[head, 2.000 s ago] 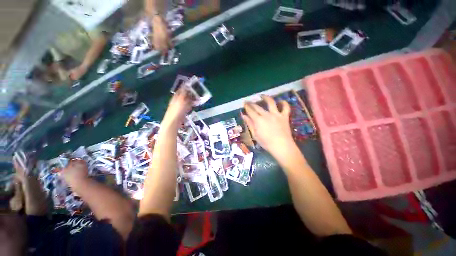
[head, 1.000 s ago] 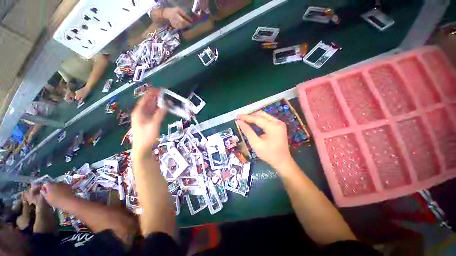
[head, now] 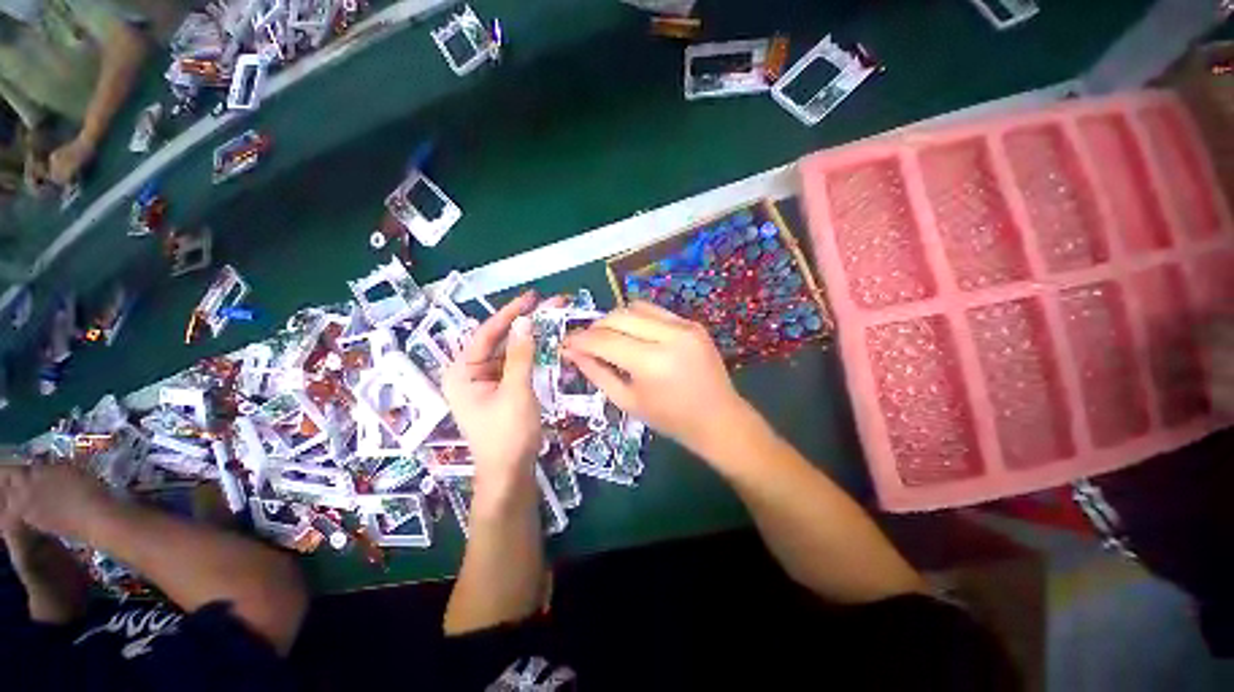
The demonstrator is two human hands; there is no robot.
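Observation:
My left hand holds a white plastic housing with a green circuit board in it, above the front of the heap. My right hand meets it from the right, thumb and fingertips pinched together at the housing's edge; whether a small part is between them cannot be told. The heap of white housings lies below and left of my hands. The shallow parts box, with blue rounds and red bits, lies just beyond and right of my right hand.
The pink compartment tray is at right, its cells holding fine clear parts. Beyond a pale rail the green belt carries spaced housings. Another person's forearms are at the left heap. Another person's arm is at top left, near a second heap.
My left hand has moved from over the belt back towards me with a housing. My right hand has left the parts box and moved left to meet it. The view has shifted.

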